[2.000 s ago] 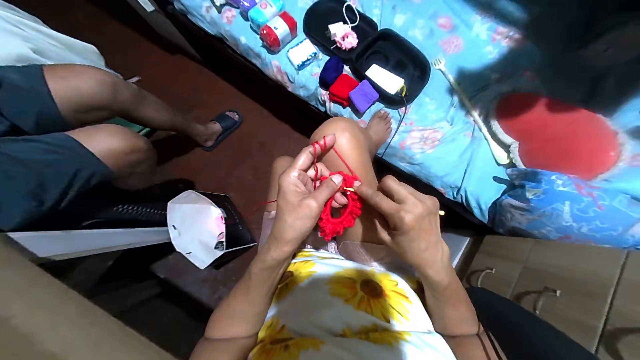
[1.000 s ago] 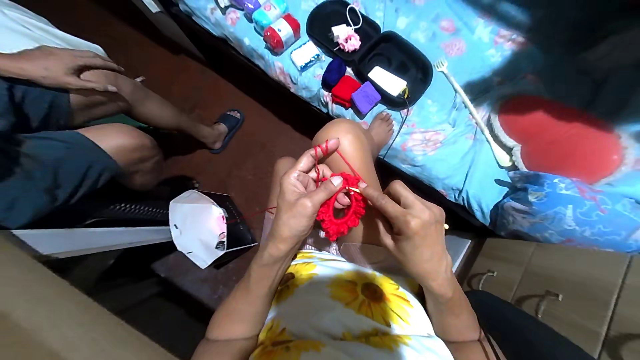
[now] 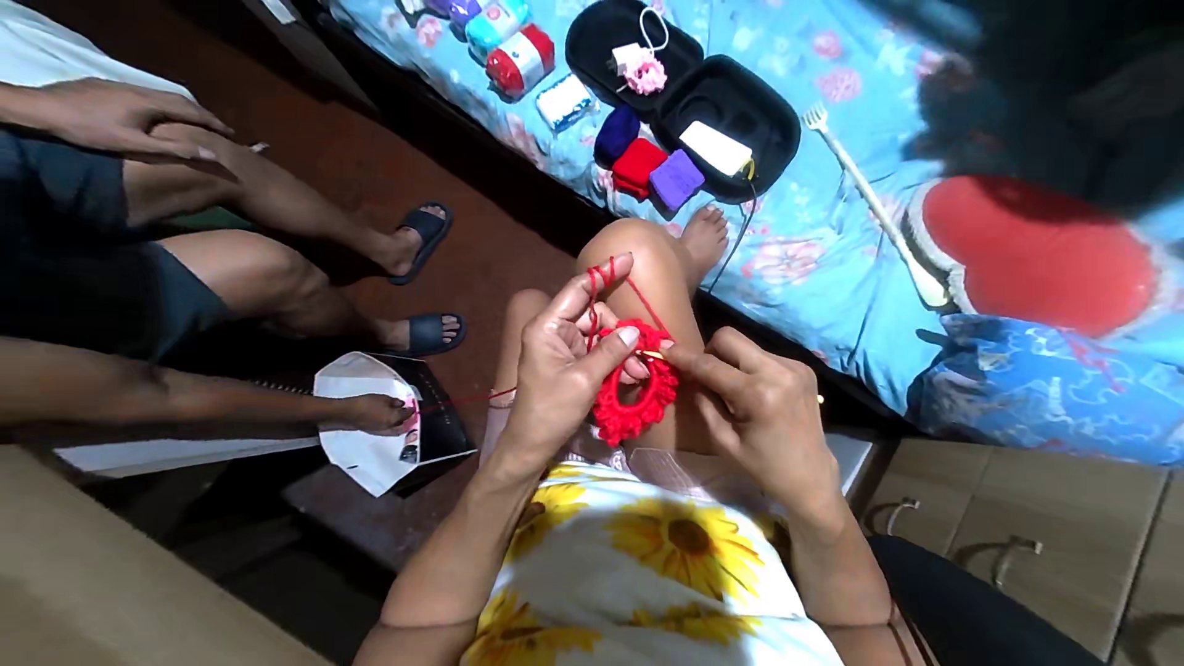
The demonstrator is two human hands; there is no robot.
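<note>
Between thumb and fingers, my left hand [image 3: 564, 370] pinches a ring of red crochet work [image 3: 638, 407] with a ruffled edge. Red yarn [image 3: 606, 273] loops around its raised index finger and runs down to the ring. My right hand [image 3: 772, 407] grips a thin gold-coloured crochet hook [image 3: 650, 354], whose tip lies at the top of the ring; its handle is mostly hidden in the palm. From my left hand a red strand stretches left to an opened white-and-black box [image 3: 365, 462], where another person's hand [image 3: 375, 413] touches the yarn.
On the floral bed [image 3: 786, 268] lie an open black case [image 3: 731, 120], a red yarn ball [image 3: 521, 61], small red and purple bundles [image 3: 677, 178], and a white back scratcher [image 3: 874, 199]. A person sits at the left, slippers [image 3: 435, 334] on the floor. Wooden drawers [image 3: 1027, 518] stand at right.
The other person's arm has come in from the left, its hand now over the box. That person's second slippered foot has come into sight. My hands stay around the red ring.
</note>
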